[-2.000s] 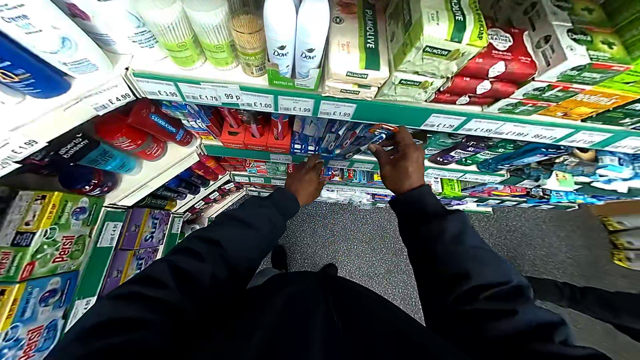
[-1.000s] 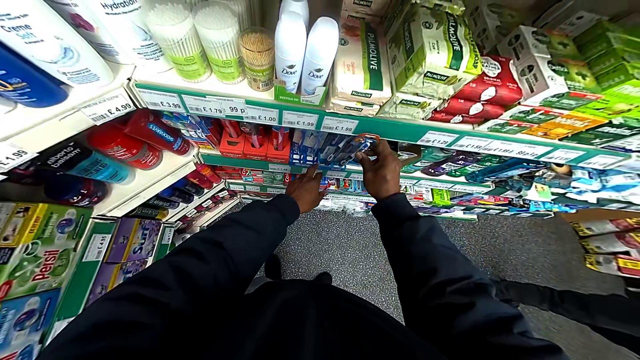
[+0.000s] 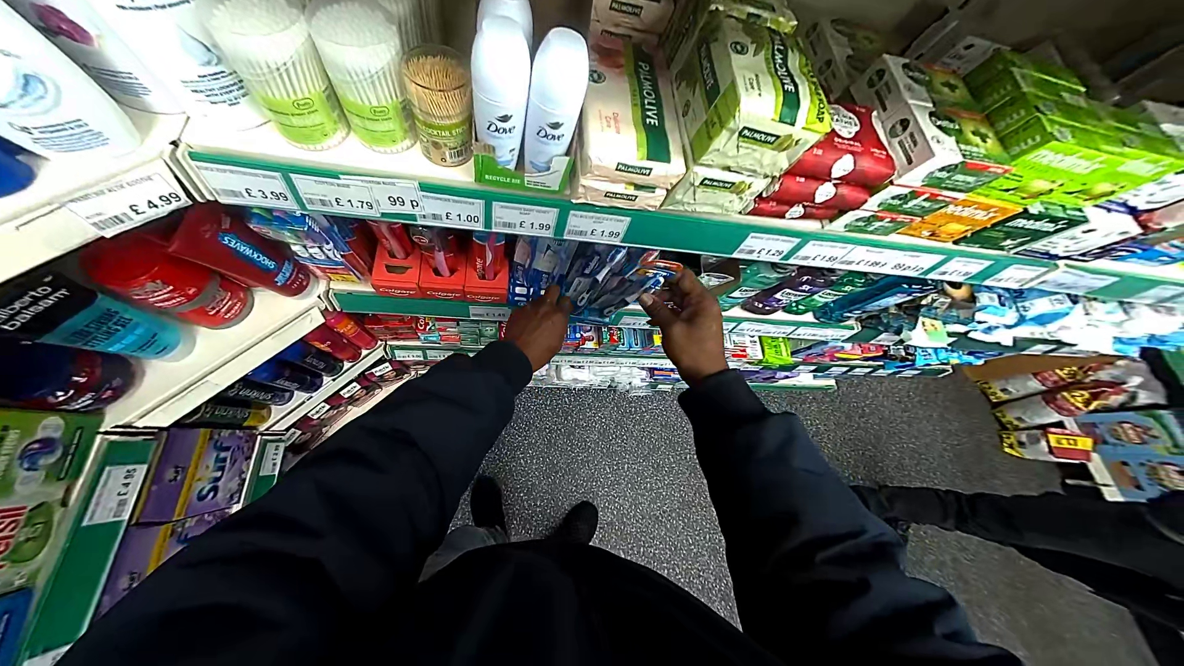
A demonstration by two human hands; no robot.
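Observation:
Several blue packaged toothbrushes (image 3: 597,276) stand bunched on the shelf below the green price rail, between my two hands. My left hand (image 3: 538,326) is at the front left of the bunch, its fingertips against the packs; whether it grips one cannot be made out. My right hand (image 3: 686,319) pinches the end of a toothbrush pack (image 3: 659,270) with an orange and blue top, between thumb and fingers, at the right of the bunch. Red Colgate boxes (image 3: 442,276) sit just left of my left hand.
Above the rail stand Dove roll-on bottles (image 3: 552,102), cotton bud tubs (image 3: 277,79) and Palmolive soap packs (image 3: 751,92). Mouthwash bottles (image 3: 786,291) lie to the right. Red hair product containers (image 3: 166,277) fill the left shelf. Another person's dark-clothed leg (image 3: 1008,527) shows at the right.
Both hands remain at the toothbrushes. The bunch between them looks shifted a little, and the right hand still holds the orange-topped pack. The view has shifted slightly.

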